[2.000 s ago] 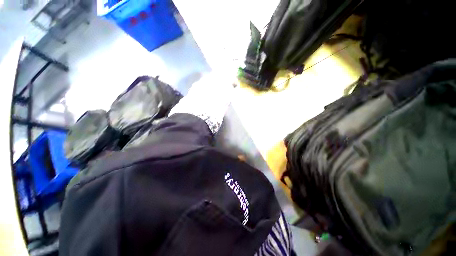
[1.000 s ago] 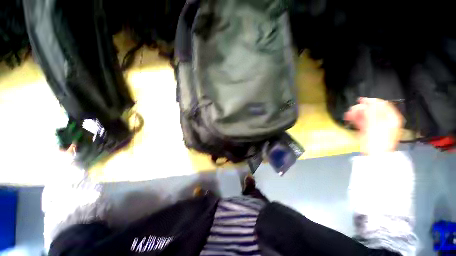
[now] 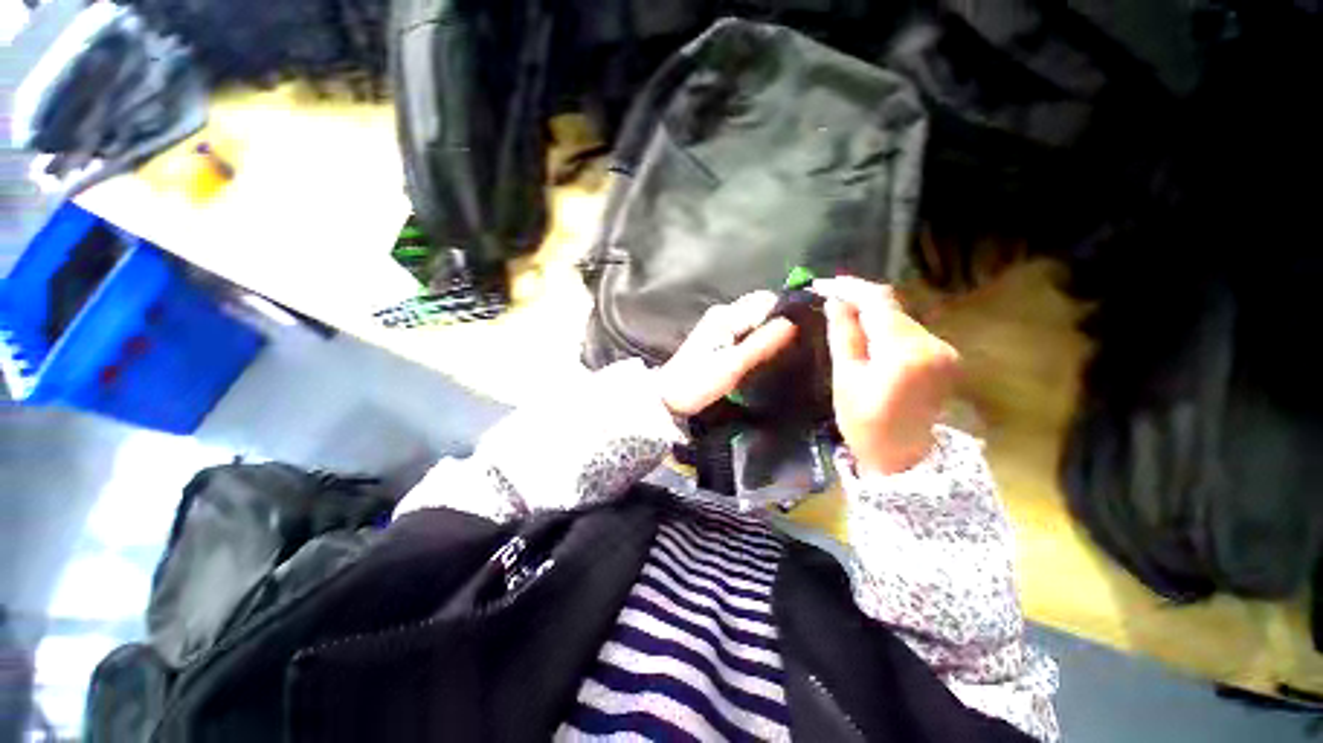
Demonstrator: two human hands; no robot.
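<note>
An olive-grey backpack (image 3: 769,174) lies on the yellow table in front of me. My left hand (image 3: 726,351) and my right hand (image 3: 882,370) are close together over its near end. Between them is a black hang tag (image 3: 795,349) with a green mark at its top. My left fingers hold the tag's left side. My right fingertips are pinched at its top edge; whether a fastener is between them is too small to tell. Another tag with a pale patch (image 3: 776,468) hangs at the table edge below my hands.
Another backpack (image 3: 467,145) lies to the left, with a stack of green and black tags (image 3: 443,290) at its end. Dark backpacks (image 3: 1219,421) are piled right and behind. A blue crate (image 3: 145,341) stands left. More backpacks (image 3: 240,544) lie lower left. A small orange thing (image 3: 203,171) is far left.
My view has turned and centred on the backpack. My left hand has come from the tag stack and my right hand from the right side; both have met at the backpack's near end, with a tag.
</note>
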